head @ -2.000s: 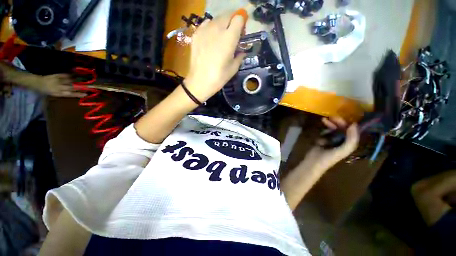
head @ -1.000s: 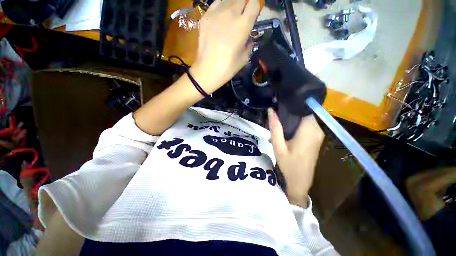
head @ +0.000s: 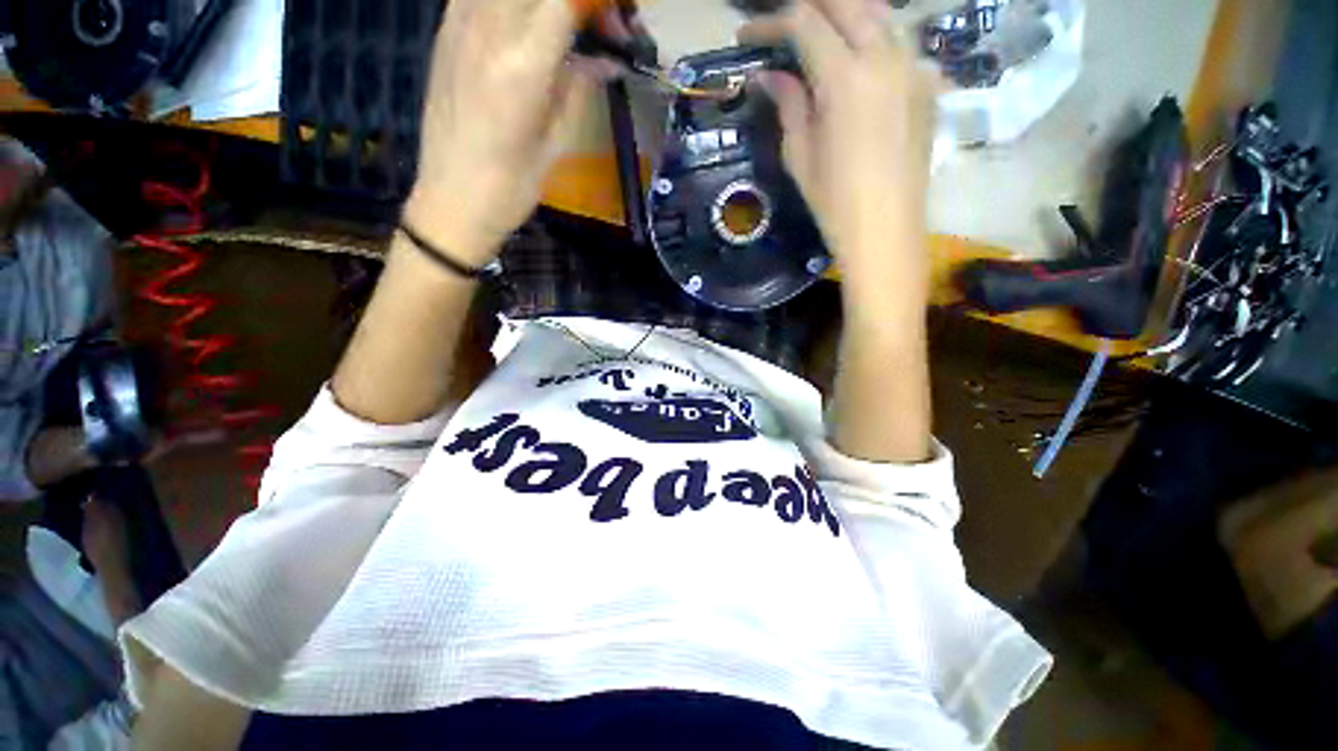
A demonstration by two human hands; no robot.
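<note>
The black camera housing [head: 738, 217] lies on the bench edge in front of me, its round end with the brass-coloured ring towards me. Thin orange-yellow wire shows at its far end. My left hand [head: 506, 110] is left of the housing, closed around the orange-handled tool [head: 591, 12], whose dark tip points towards that wire. My right hand [head: 858, 125] is over the housing's far right side, fingers bent near its far end. What its fingertips hold is hidden. The black glue gun [head: 1086, 279] lies on the bench at right, its translucent glue stick [head: 1073, 408] hanging over the edge.
A black parts tray [head: 349, 96] and white paper [head: 239, 66] are at left, with another black unit [head: 96, 37] beyond. Lens modules [head: 969, 41] lie by clear film [head: 1035, 88]. Tangled wired parts [head: 1255, 250] are right. A red coil [head: 179, 301] and a co-worker's arm [head: 66, 452] are at left.
My right hand has put the glue gun down at right and moved to the housing. My left hand has shifted left, off the housing, with the orange-handled tool.
</note>
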